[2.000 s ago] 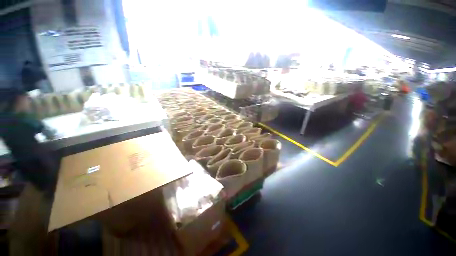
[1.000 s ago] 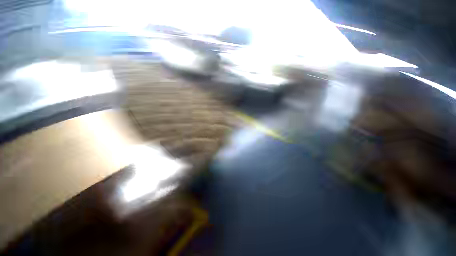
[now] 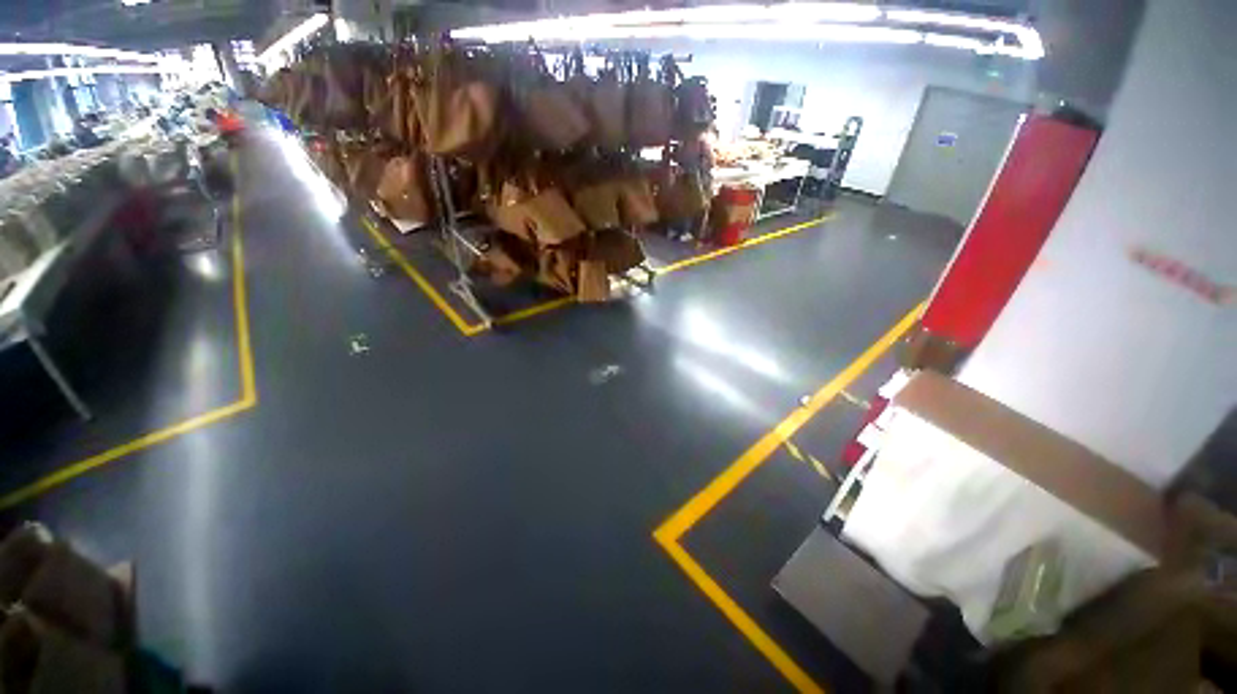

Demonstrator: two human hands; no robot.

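Neither of my hands is in view. Nearest in front of me, at the lower left, brown open-topped bag bodies (image 3: pixel 61 597) stand cut off by the picture's edge. At the lower right stands a carton (image 3: pixel 1038 441) with a white cloth or sheet (image 3: pixel 936 515) down its side. A small pale green packet (image 3: pixel 1028 591) lies against the sheet. A flat grey-brown board (image 3: pixel 852 606) is low beside it, near the floor.
Racks hung with brown bags (image 3: pixel 543 210) stand across the aisle within yellow floor lines. A white table (image 3: pixel 34 292) with bags is at left. A red bin (image 3: pixel 734 214), a grey door (image 3: pixel 950 156) and a red panel (image 3: pixel 1011 224) by a white pillar are at right.
The view has swung right. The large open carton, the person at the left and the rows of standing bags have mostly left the picture; the hanging racks and pillar now show.
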